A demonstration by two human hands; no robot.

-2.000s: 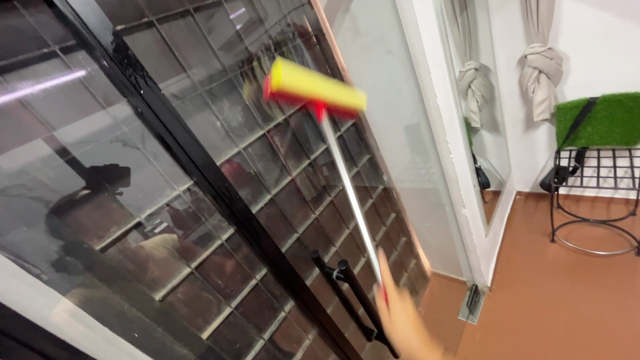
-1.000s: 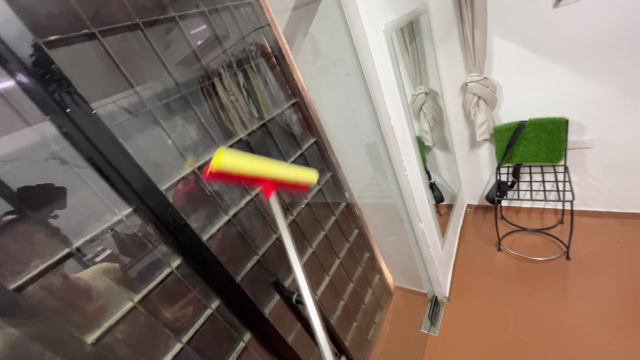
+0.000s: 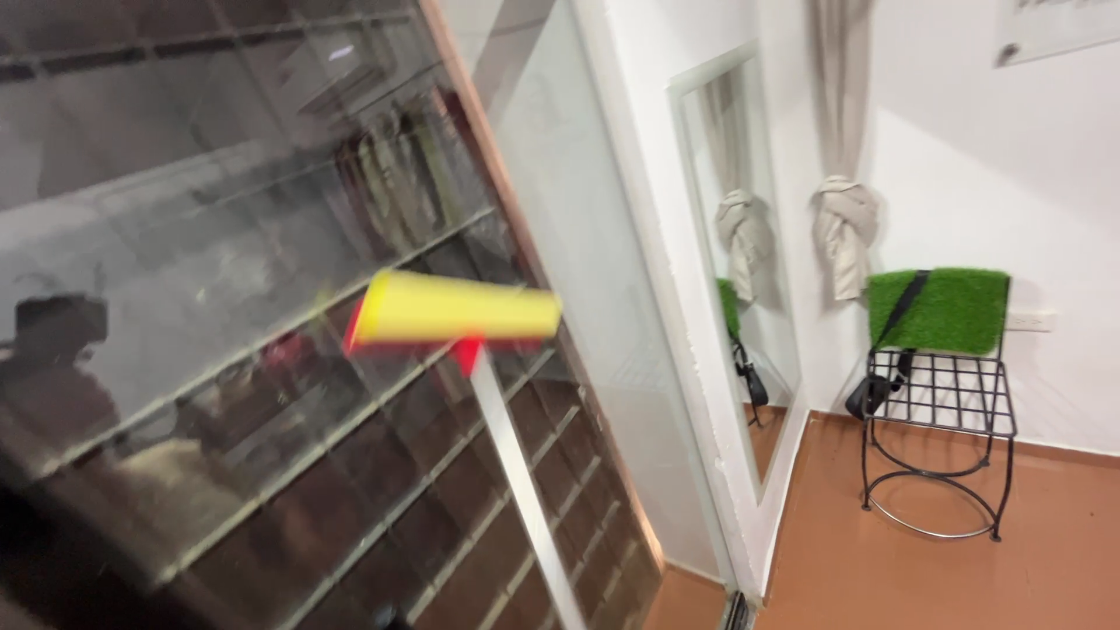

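Observation:
A squeegee with a yellow foam head [image 3: 459, 308] and a red plastic frame is up in front of the dark glass door [image 3: 289, 490]. Its pale metal pole [image 3: 525, 490] slants down and leaves the bottom edge of the view. Motion blurs the head, and whether it touches the glass I cannot tell. Neither of my hands is in the frame, so the grip on the pole is hidden. The glass shows a dim reflection of a person and of hanging clothes.
A tall mirror [image 3: 739, 262] stands on the white wall right of the glass. Beyond it are a knotted beige curtain [image 3: 844, 227] and a black wire chair [image 3: 945, 394] with a green turf-like cover [image 3: 971, 311] and a black strapped bag [image 3: 868, 396]. A metal floor track [image 3: 738, 611] lies by the wall's foot.
The hand seen on the pole two seconds ago is out of view. The squeegee head sits lower in the view than before. The view has swung to the right, and the black door handles are no longer visible.

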